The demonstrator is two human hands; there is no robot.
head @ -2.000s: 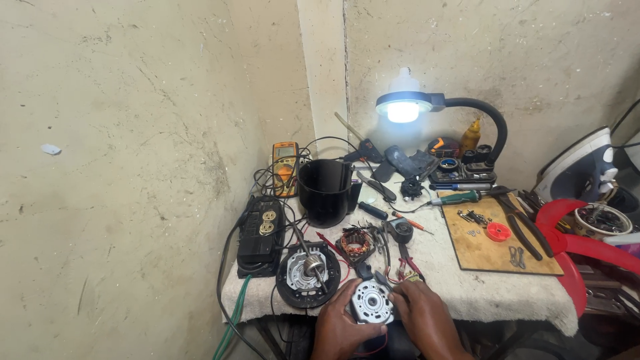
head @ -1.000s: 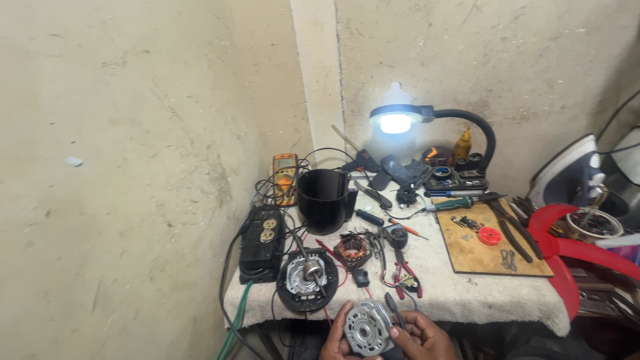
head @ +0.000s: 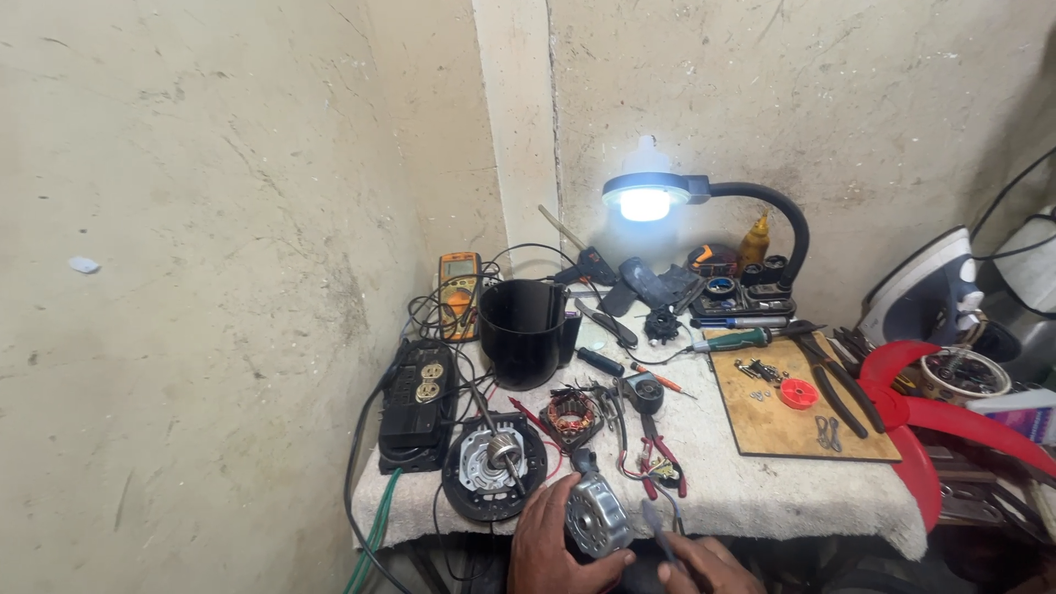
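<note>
My left hand (head: 549,540) grips a round metal motor housing (head: 596,516) at the table's front edge, its slotted end face turned to the left. Just right of it, my right hand (head: 705,565) holds a small tool with a flat grey tip (head: 652,520), apart from the housing. Left of my left hand lies a black motor mount with a rotor (head: 505,454) and shaft standing in it. Behind the housing are a copper-wound stator (head: 571,419) and red-handled pliers (head: 662,466) among wires. A small black motor part (head: 646,394) is farther back.
A black plastic container (head: 521,334), an orange multimeter (head: 459,297) and a power strip (head: 417,408) stand at left. A lit lamp (head: 646,198) hangs at the back. At right are a wooden board (head: 792,437) with screws, a red dish (head: 799,393), large pliers (head: 837,392) and a red fan blade (head: 969,421).
The housing has turned from facing up to standing on its side, facing left. My right hand has moved away from it to the right, with the tool in its fingers.
</note>
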